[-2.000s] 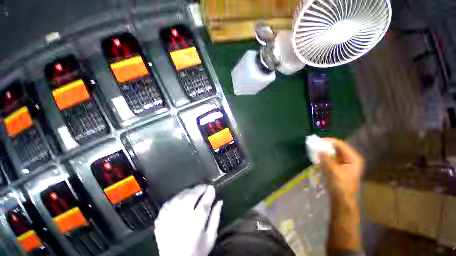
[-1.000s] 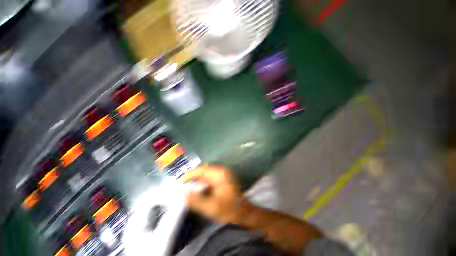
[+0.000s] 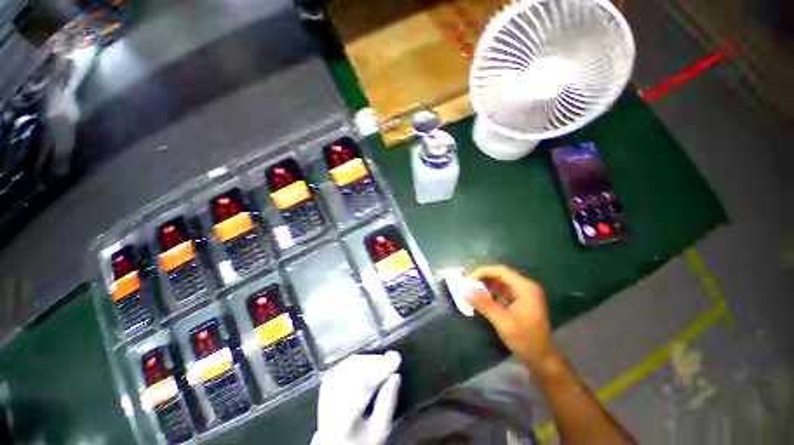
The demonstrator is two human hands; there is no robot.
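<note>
A clear phone tray holds keypad phones face up, with red-marked ends and orange bands; one is the near-right phone. The pocket beside it shows no phone. My left hand, in a white glove, is at the tray's near edge, cut off by the bottom of the picture. A dark gap shows between its thumb and fingers; whether it holds anything cannot be told. My bare right hand is just right of the tray, pinching a white wiping cloth in its fingertips.
A translucent pump bottle stands beyond the tray's right corner. Behind are a white fan and a brown board. A separate lit phone lies on the green mat. Grey floor with yellow lines is at right.
The view has shifted and sharpened. My right hand, close to the glove a second ago, is now apart from it, right of the tray, with the cloth. The same pocket showed no phone two seconds ago.
</note>
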